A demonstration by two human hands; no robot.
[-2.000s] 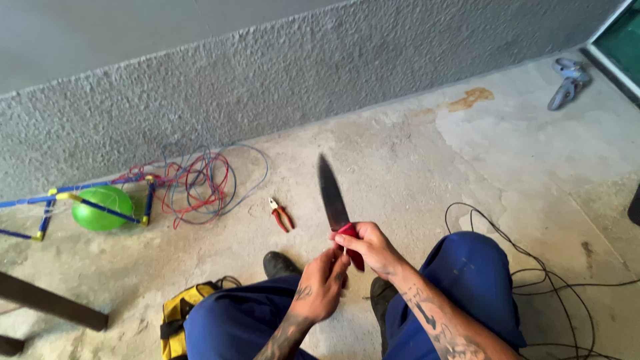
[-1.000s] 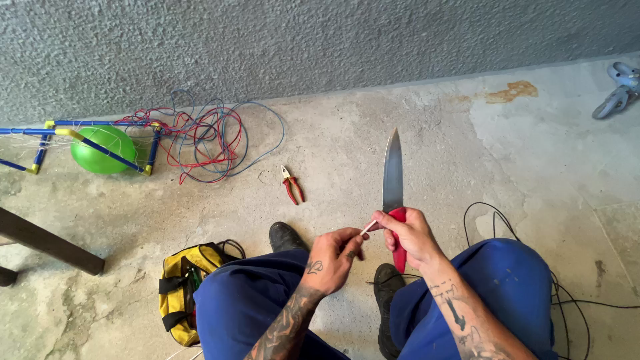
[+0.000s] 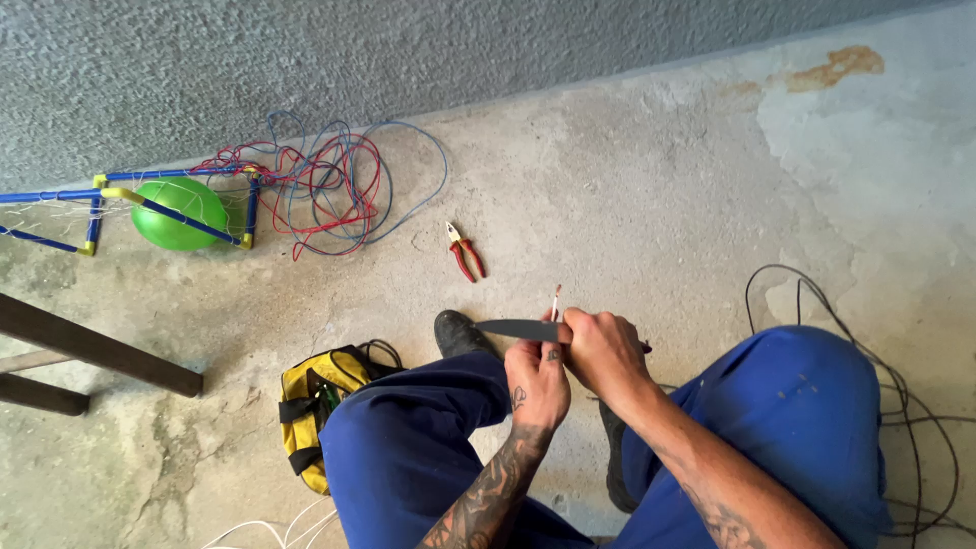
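Observation:
My right hand (image 3: 606,351) is closed around the handle of a knife (image 3: 518,329), whose broad dark blade points left across the front of my left hand. My left hand (image 3: 537,385) pinches a thin white cable (image 3: 555,305); its end stands up above the blade and looks copper-coloured at the tip. The knife's handle is mostly hidden by my fingers. On the floor beyond my hands lie combination pliers (image 3: 467,255) with red handles.
Tangled red and blue wires (image 3: 335,191) lie by the wall, beside a green balloon (image 3: 179,215) in a blue pipe frame (image 3: 57,196) with netting. A yellow tool bag (image 3: 297,435) is left of my legs, black cable (image 3: 907,396) right. Wooden legs (image 3: 114,354) stand at left.
The knife has turned from pointing away from me to pointing left, across my left hand. The cable's end now points upward above the blade.

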